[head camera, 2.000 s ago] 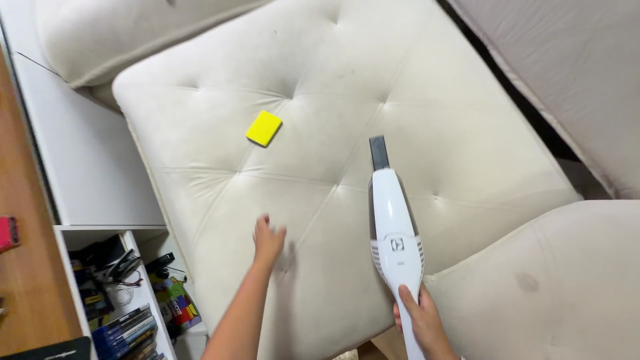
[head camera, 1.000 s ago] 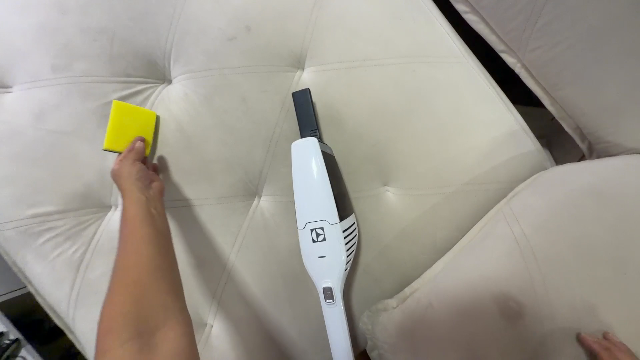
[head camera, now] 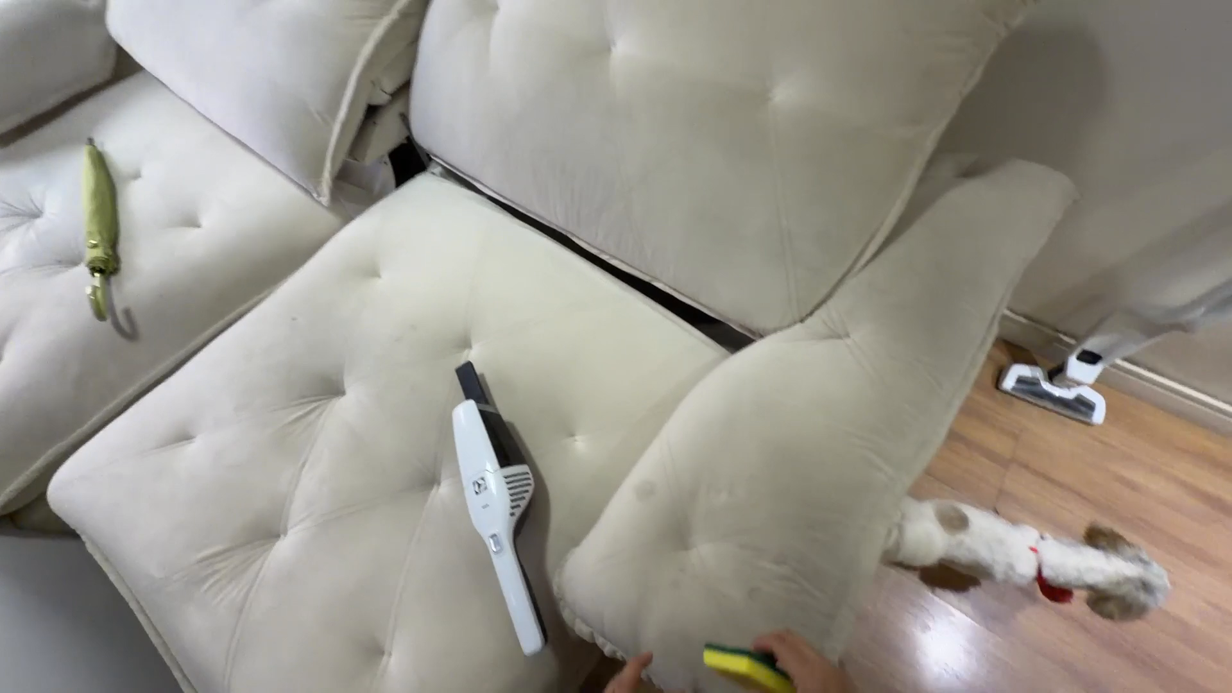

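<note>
Near the bottom edge, my right hand [head camera: 804,664] holds a yellow and green sponge [head camera: 746,666] against the front of the beige sofa armrest [head camera: 770,500]. My left hand [head camera: 630,674] is partly in view just left of it, a finger beside the armrest's lower edge, holding nothing that shows. A white handheld vacuum cleaner [head camera: 491,510] with a dark crevice nozzle lies on the tufted seat cushion [head camera: 337,462], left of the armrest.
A closed green umbrella [head camera: 99,226] lies on the left seat. Back cushions [head camera: 654,144] stand behind a dark gap. A dog with a red collar [head camera: 1011,558] is on the wooden floor at right, below a floor vacuum head [head camera: 1054,393] near the wall.
The sponge, under my left hand on the seat a second ago, is now in my right hand by the armrest. The vacuum, held two seconds ago, lies released. The view has swung widely to the right.
</note>
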